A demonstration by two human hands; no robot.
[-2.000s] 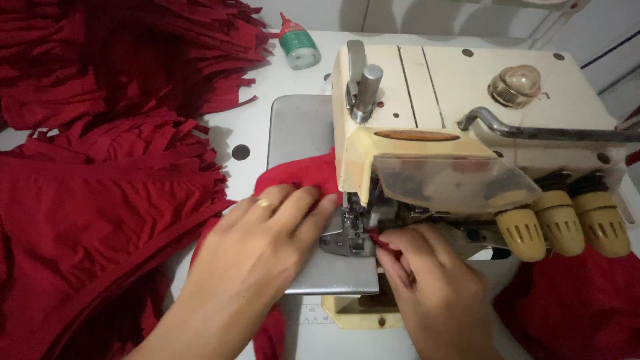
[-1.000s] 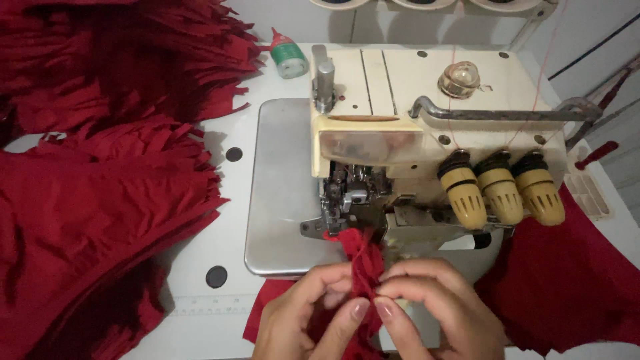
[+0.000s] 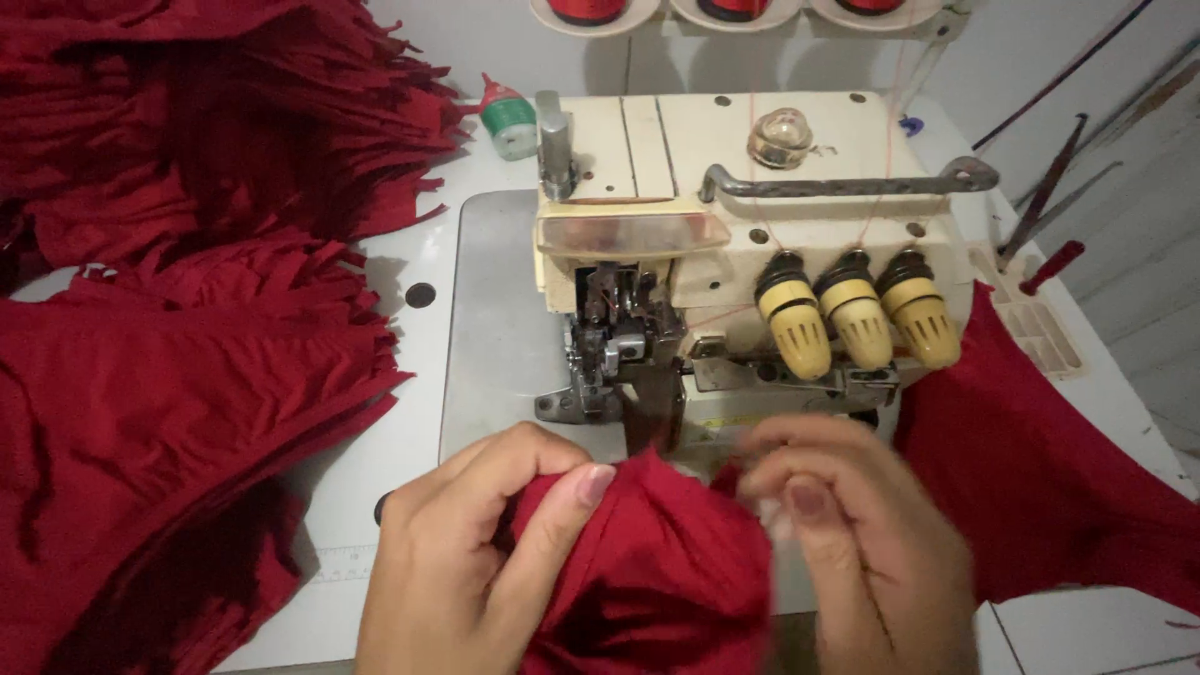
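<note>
My left hand (image 3: 483, 544) pinches the upper left edge of a red fabric piece (image 3: 656, 562) between thumb and fingers, just in front of the overlock sewing machine (image 3: 628, 225). On the fabric's right side is my right hand (image 3: 844, 525), blurred, with thumb and fingers close together; a bit of red cloth shows at its fingertips, but whether it is gripped cannot be told. Both hands are below the presser foot and needle area (image 3: 609, 347), apart from it. The metal bed plate (image 3: 506, 309) lies bare to the left of the needle area.
Stacked red fabric pieces (image 3: 169, 394) cover the left of the white table. A small bottle with a green label (image 3: 509, 122) stands behind the bed plate. More red fabric (image 3: 1012, 487) hangs at the right, near a molded tray (image 3: 1041, 328). Thread spools (image 3: 727, 7) are at the back.
Both hands have moved from the needle area toward me with the red fabric. Since one second ago they have parted, and the fabric is spread wider between them.
</note>
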